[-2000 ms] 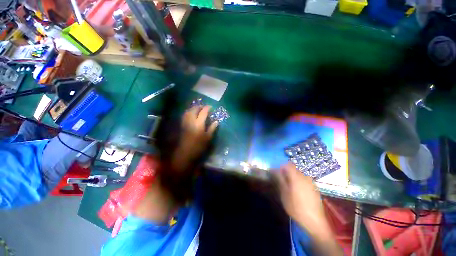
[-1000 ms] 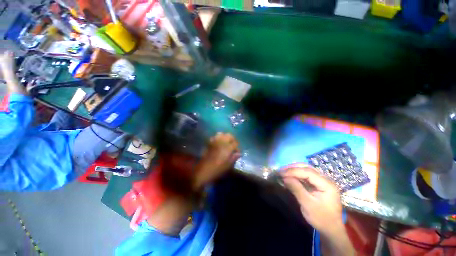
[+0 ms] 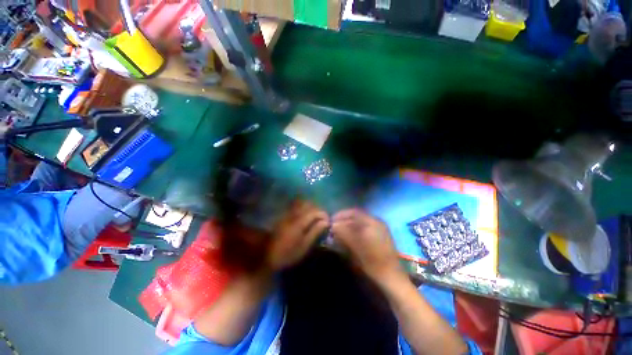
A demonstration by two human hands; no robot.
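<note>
My left hand (image 3: 299,232) and my right hand (image 3: 360,239) meet at the bench's front edge, fingertips close together. A small piece (image 3: 328,238) shows between the fingertips; it is blurred and mostly hidden, probably a small board. A speckled PCB panel (image 3: 449,239) lies tilted on the coloured work sheet (image 3: 489,208), right of my right hand. Two small board groups lie on the green mat beyond my hands, one (image 3: 317,171) nearer and a smaller one (image 3: 287,151) to its left. A pale paper card (image 3: 308,132) lies just behind them.
A clear fume hood (image 3: 544,197) and a large reel (image 3: 576,249) stand at right. A slim white stick (image 3: 235,135) lies left of the card. Red bubble wrap (image 3: 190,274) hangs at the front left. A blue box (image 3: 135,159) and another person's blue sleeve (image 3: 31,239) are at left. Dark blurs cover parts.
My left hand has moved from the small board groups to the bench edge. My right hand has moved left from beside the panel to meet it. The view has shifted.
</note>
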